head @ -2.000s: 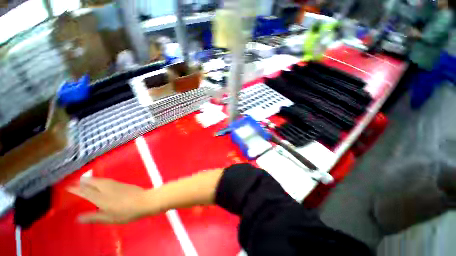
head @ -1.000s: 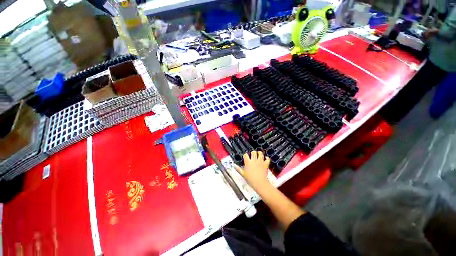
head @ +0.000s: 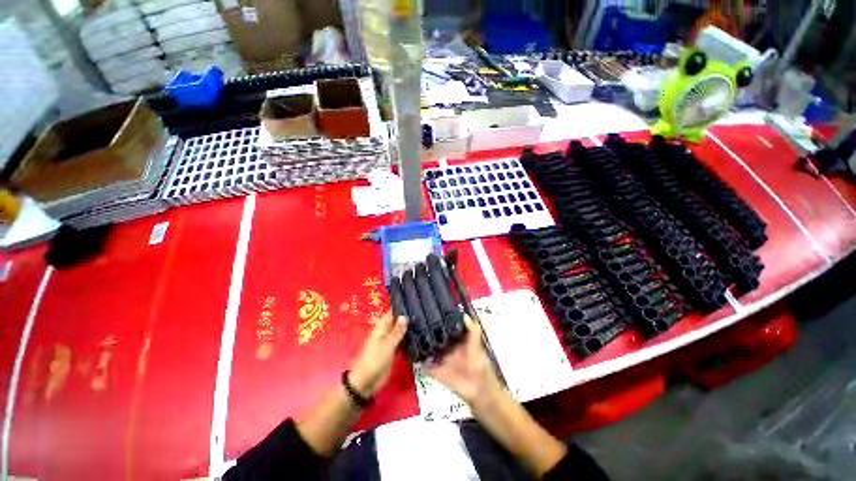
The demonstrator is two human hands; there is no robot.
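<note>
Several black tubes (head: 427,305) lie side by side, held between my two hands, their far ends over the blue bin (head: 410,232). My left hand (head: 379,346) grips them at the left side near the lower ends. My right hand (head: 466,364) grips them at the lower right and from below. The hammer (head: 460,282) lies slanted right of the bin, partly hidden by the tubes and my right hand. The white cloth (head: 526,349) lies under and right of my hands. More black tubes (head: 638,244) lie in long rows at right.
A white parts tray (head: 488,195) with small black pieces lies beyond the bin. A grey post (head: 406,141) stands behind the bin. Stacked trays (head: 221,162) and brown boxes (head: 343,108) stand back left. A lime green fan (head: 699,97) stands at far right. A black bundle (head: 77,244) lies left.
My right hand has moved left from the tube rows, and several tubes are now in both hands over the bin's front. My left hand has come into view. The view has turned left.
</note>
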